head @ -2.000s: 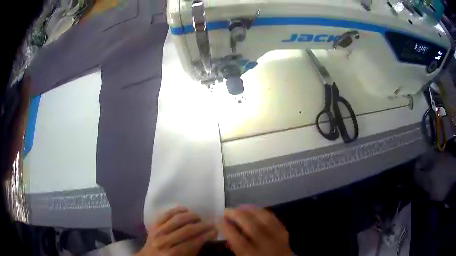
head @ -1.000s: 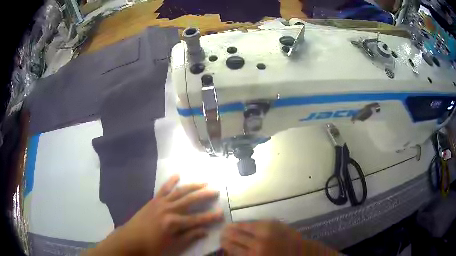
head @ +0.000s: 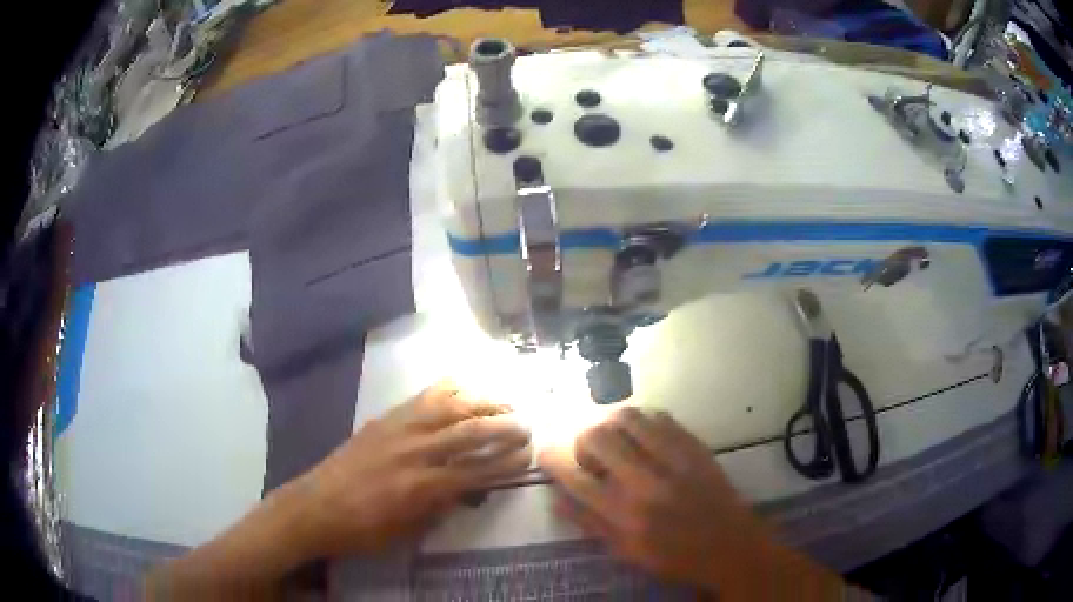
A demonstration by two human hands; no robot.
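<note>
A white cloth piece [head: 394,365] lies under and beside my left hand, left of the brightly lit needle area [head: 553,370] of the sewing machine [head: 730,182]. My left hand [head: 430,465] lies with its fingers bent at the cloth, just in front of the needle area. My right hand [head: 641,482] is beside it, fingertips bent down and close to the left fingers. Glare and the fingers hide the cloth edge, so a grip cannot be told. Dark grey-purple cloth [head: 330,259] lies left of the machine head.
Black-handled shears [head: 830,412] lie on the machine bed under the arm. Another pair of scissors [head: 1041,406] is at the far right edge. A ruler-like strip [head: 518,579] runs along the front edge. Purple fabric [head: 612,12] lies beyond the machine.
Both hands have moved forward, away from me, up to the needle area. The white cloth's long front part no longer shows toward me. The camera view has tilted up.
</note>
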